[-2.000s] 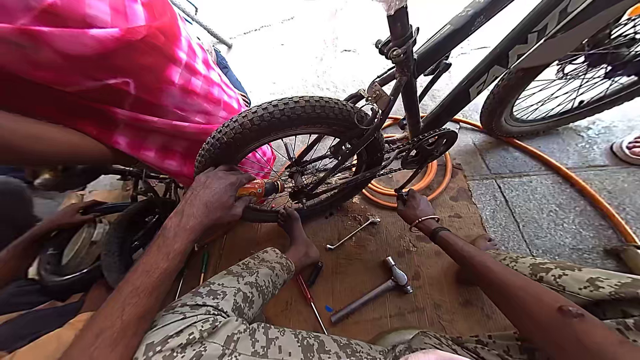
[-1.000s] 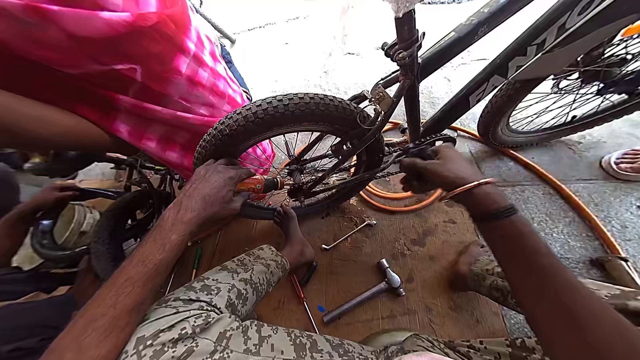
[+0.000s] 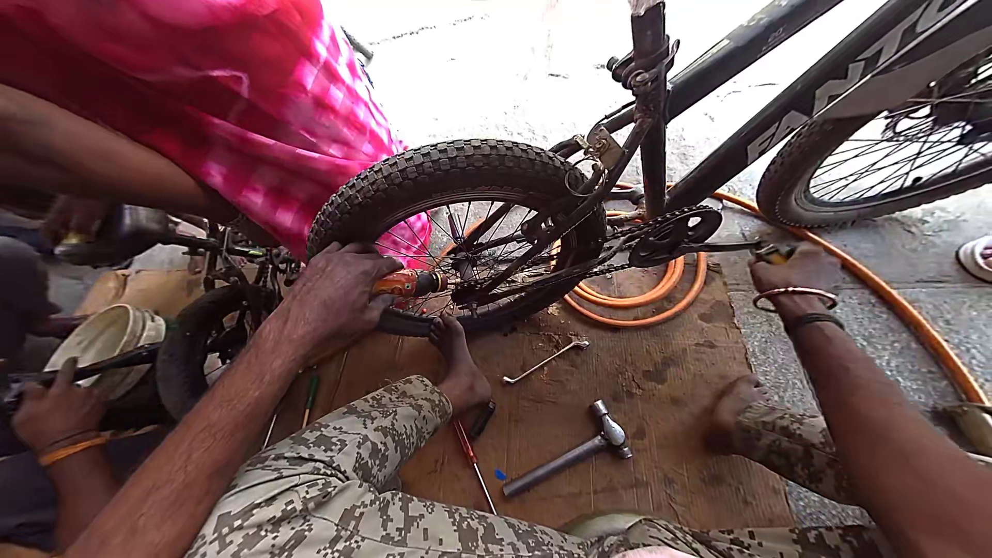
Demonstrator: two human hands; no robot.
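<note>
A black bicycle lies before me, its rear wheel's knobby tyre (image 3: 465, 159) at centre. My left hand (image 3: 341, 294) grips an orange bottle with a dark cap (image 3: 411, 284), its tip pointing at the hub and chain area. My right hand (image 3: 798, 275) is closed on the pedal (image 3: 773, 253) at the end of the crank arm (image 3: 721, 248), which points right from the chainring (image 3: 682, 232). The chain (image 3: 589, 271) runs between chainring and rear hub. A padlock (image 3: 604, 147) hangs on the frame above the tyre.
On the cardboard (image 3: 659, 434) lie a hammer (image 3: 570, 461), a metal wrench (image 3: 546, 362) and a red-handled screwdriver (image 3: 473, 457). An orange hose (image 3: 899, 302) coils behind the wheel. A co-worker's hand (image 3: 62, 411) is at the left, near a white bucket (image 3: 139, 341) and another wheel.
My right hand and the pedal have swung outward to the right, away from the chainring where they were a second ago. My left hand stays by the rear wheel with the bottle.
</note>
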